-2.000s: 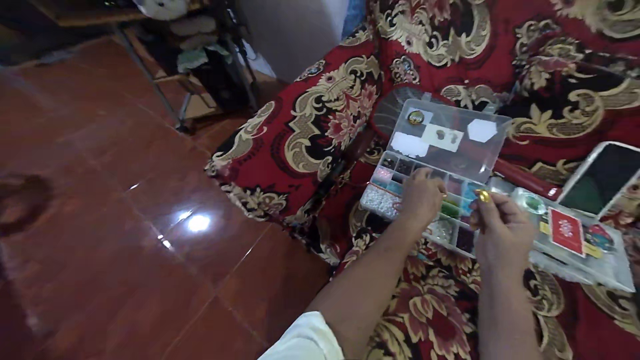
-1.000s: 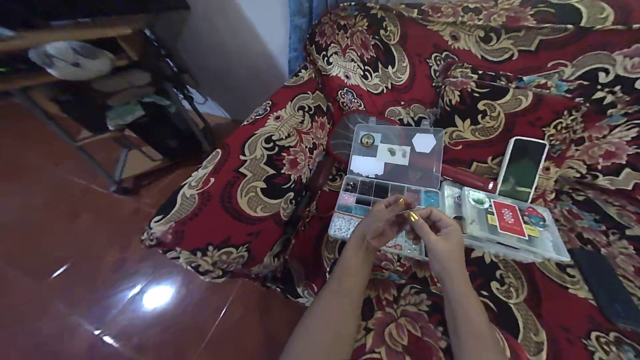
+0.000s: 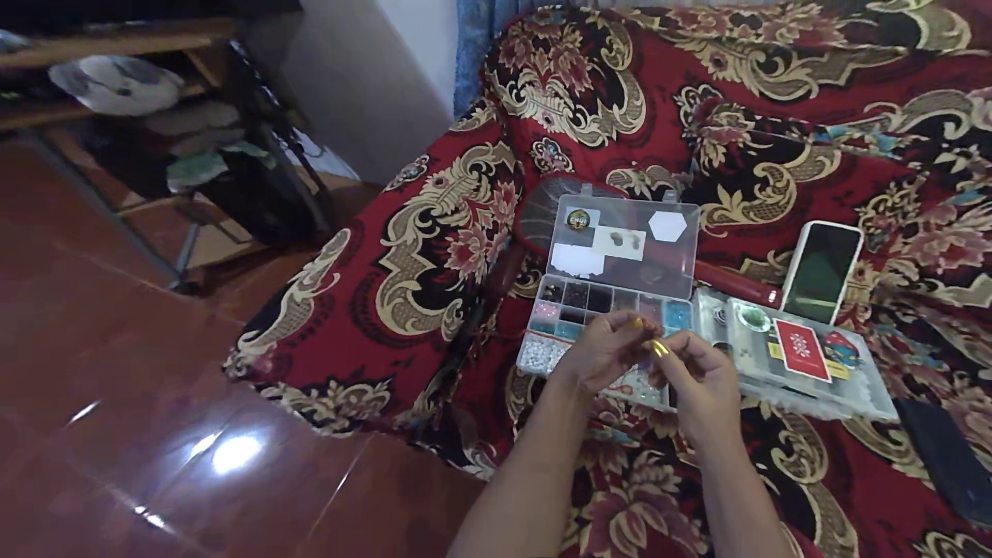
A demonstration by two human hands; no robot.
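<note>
Both hands meet over the front part of an open plastic bead organizer [image 3: 535,325]. My left hand [image 3: 608,353] has its fingertips pinched together, nearly touching those of my right hand [image 3: 694,376], whose thumb and forefinger are also brought together. Gold polish shines on the nails. Whatever lies between the fingertips is too small to tell. Small compartments of the organizer hold white, pink, dark and blue beads. Its clear lid [image 3: 674,267] stands raised behind, with paper pieces on it. Beside my right hand lies a second plastic case [image 3: 860,387] bearing a red card [image 3: 802,350].
A smartphone [image 3: 823,267] leans at the right, and a dark flat object [image 3: 945,457] lies near the right edge. Behind the organizer is a red-rimmed racket-like object [image 3: 535,221]. Patterned cloth covers the sofa [image 3: 434,271]. A wooden shelf [image 3: 209,39] stands at the left.
Two seconds ago my left hand was down at the compartments and my right hand was apart from it; now they are together at the fingertips. The view has shifted to the right.
</note>
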